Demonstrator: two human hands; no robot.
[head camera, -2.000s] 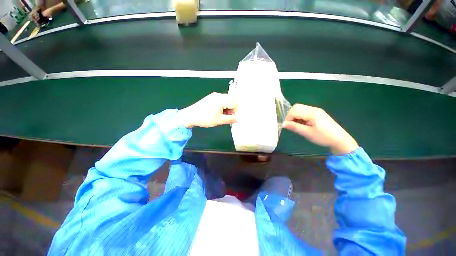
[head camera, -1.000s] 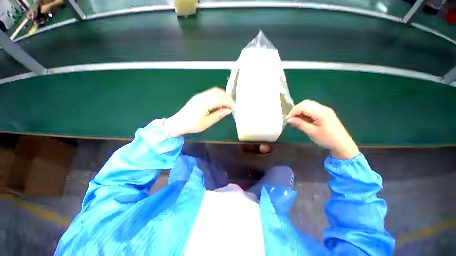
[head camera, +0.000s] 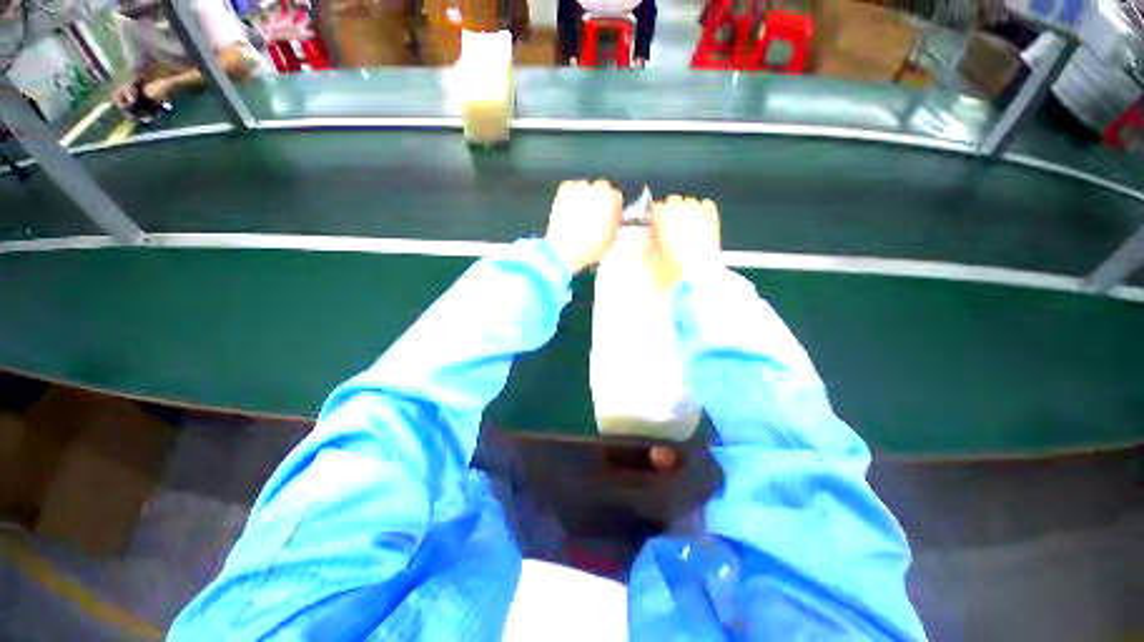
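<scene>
A white oblong polybag pack (head camera: 637, 339) lies lengthwise on the green bench surface (head camera: 314, 307), its near end at the front edge. Its far end, with gathered clear film (head camera: 639, 207), reaches over the pale rail. My left hand (head camera: 586, 226) grips the film at the left of the far end. My right hand (head camera: 686, 235) grips it at the right. The fingertips are partly hidden behind the knuckles. My right sleeve covers part of the pack's right side.
Another pale yellow pack (head camera: 488, 88) stands on the belt beyond. Metal posts (head camera: 207, 63) rise at left and right. A person's arm (head camera: 188, 82) is at the upper left. Red stools (head camera: 607, 38) stand at the back. A cardboard box (head camera: 94, 464) is on the floor at lower left.
Both hands have moved from the pack's sides forward to its far end and closer together. The film there is now gathered between them. The view has tilted up, showing more background.
</scene>
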